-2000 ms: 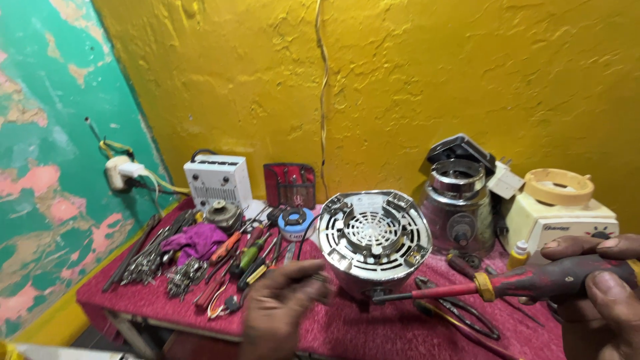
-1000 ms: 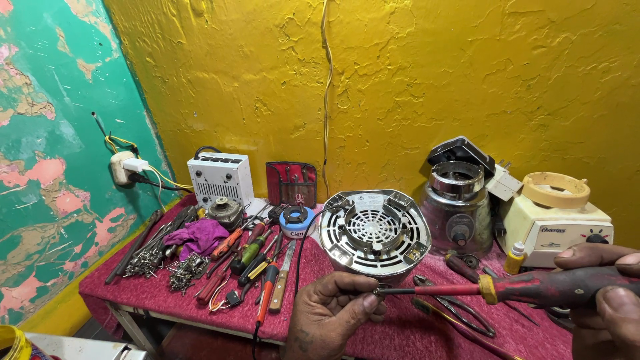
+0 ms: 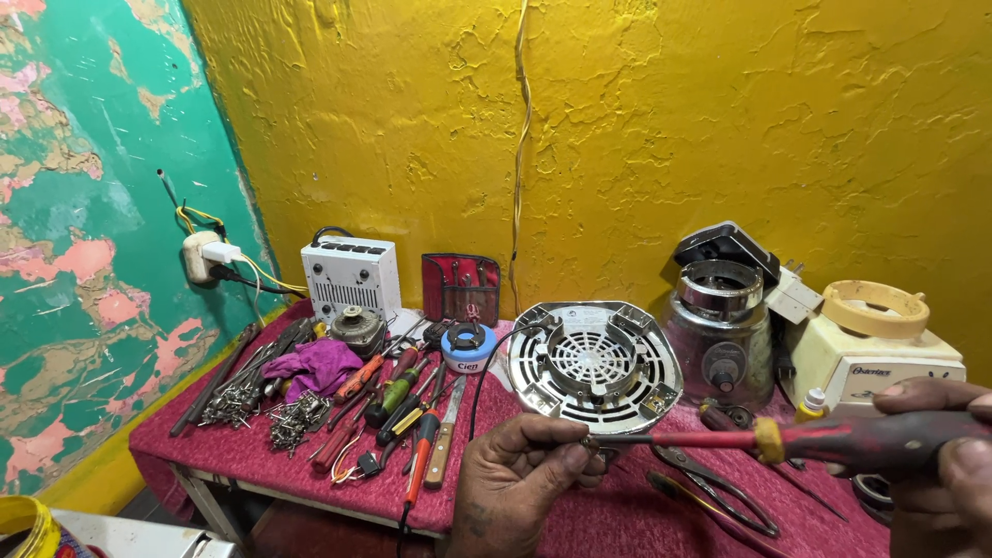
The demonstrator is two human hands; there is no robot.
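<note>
My right hand (image 3: 942, 457) grips the dark red and black handle of a screwdriver (image 3: 852, 442), its red-sleeved shaft pointing left. At the tip, my left hand (image 3: 527, 480) pinches a small metal piece, perhaps a screw, between thumb and fingers; the fingers mostly hide it. Just behind the hands, a chromed blender base (image 3: 593, 360) sits with its vented underside facing up and a black cord at its left. Slip-joint pliers (image 3: 717, 488) lie under the screwdriver, beside another tool with a yellow and red handle.
Left on the red cloth (image 3: 325, 496) are screwdrivers, a wooden-handled knife (image 3: 440, 453), heaps of screws (image 3: 298, 418), a purple rag (image 3: 314, 366) and a small motor (image 3: 358, 332). A blue-and-white tub (image 3: 468, 347) stands behind. At right are a metallic blender base (image 3: 725, 349) and a cream one (image 3: 876, 356).
My left hand has moved from beside the chromed base's lower left to the screwdriver tip, where its fingers are now closed on a small piece. The screwdriver stays in my right hand.
</note>
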